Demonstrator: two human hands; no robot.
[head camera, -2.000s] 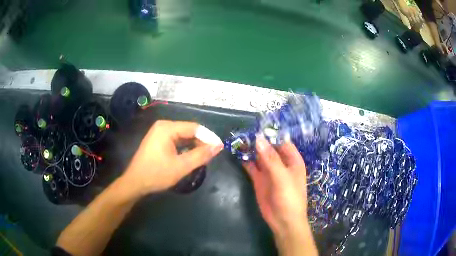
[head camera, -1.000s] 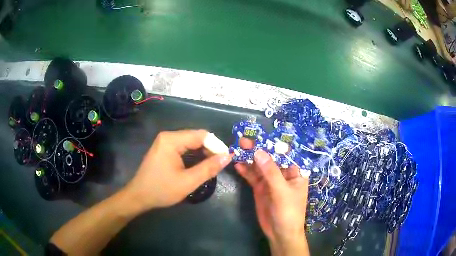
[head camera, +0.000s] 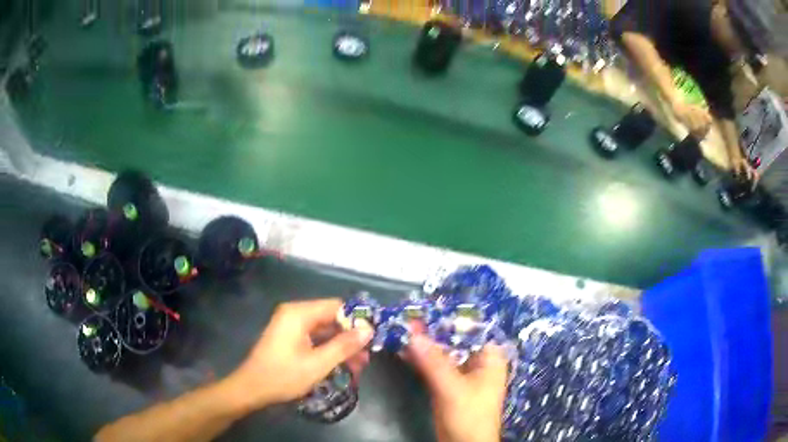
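Note:
A short row of blue circuit boards (head camera: 397, 316) with small pale displays is held up in front of me, slightly blurred. My left hand (head camera: 302, 350) grips the board at the row's left end between thumb and fingertips. My right hand (head camera: 456, 380) grips the row further right, thumb on top. A black housing (head camera: 333, 399) lies on the mat below, partly hidden by my left hand. The board pile (head camera: 587, 371) lies right of my right hand.
Several black housings (head camera: 164, 263) with green-yellow round ends stand at left. A white edge (head camera: 337, 257) borders the green conveyor (head camera: 389, 177), which carries more housings (head camera: 436, 47). A blue bin (head camera: 721, 337) is at right. Another person's arms (head camera: 657, 73) reach in at upper right.
The view has tilted up, so the far side of the conveyor and the other person now show. My left hand has moved onto the end board. My right hand still holds the row.

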